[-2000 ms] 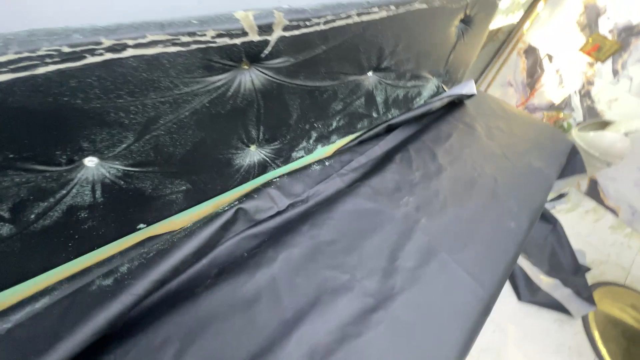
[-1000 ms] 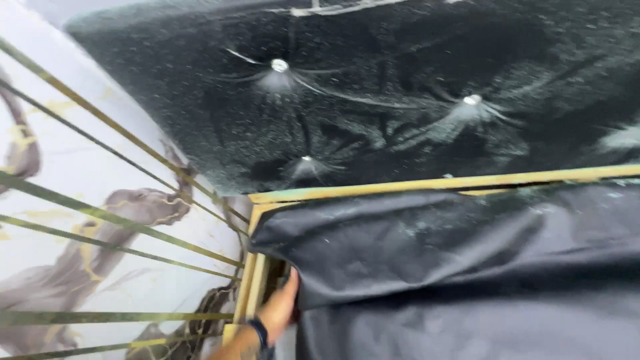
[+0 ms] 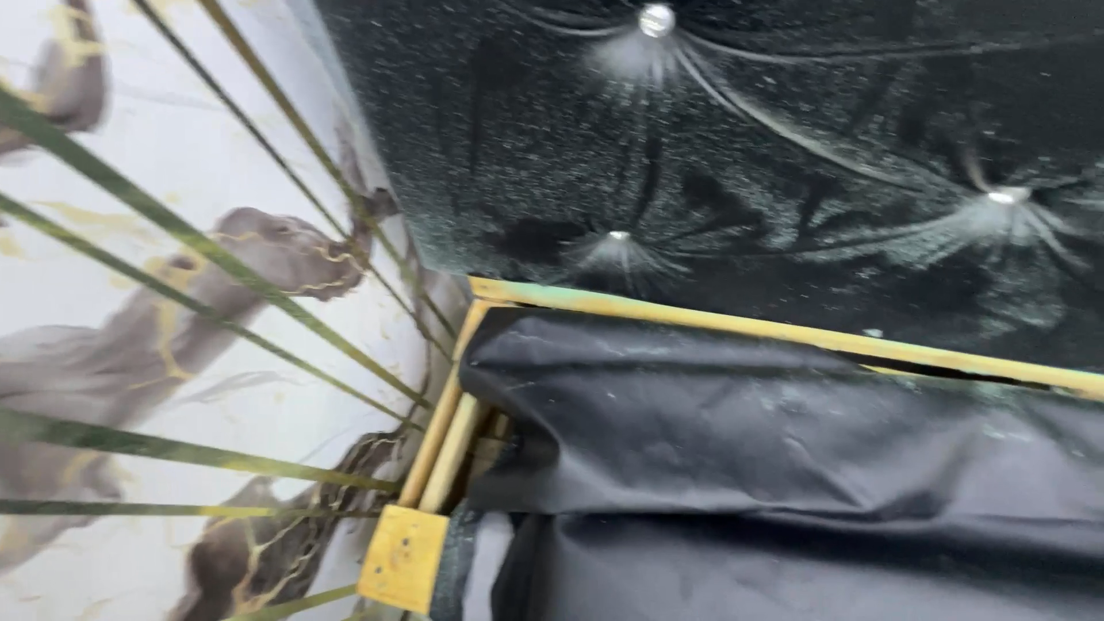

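Neither of my hands shows in the head view now. A loose sheet of black upholstery material (image 3: 733, 431) lies in folds over a wooden frame. Its far left corner rests near the corner of the frame, and a gap beneath it shows wooden slats (image 3: 453, 453) inside. Behind it runs a yellowish wooden rail (image 3: 733, 323). Above that rail rises a dark tufted velvet panel (image 3: 793, 155), speckled with pale dust, with a shiny button (image 3: 656, 20) at each tuft that shows.
On the left stands a white marble-patterned wall panel (image 3: 190, 362) with thin gold strips (image 3: 285, 302) across it. A wooden block (image 3: 404, 559) sits at the frame's left side, close to the wall.
A hand with a dark wristband, at the sheet's left edge one second ago, is out of view. The view has swung to the frame's left corner since the first frame.
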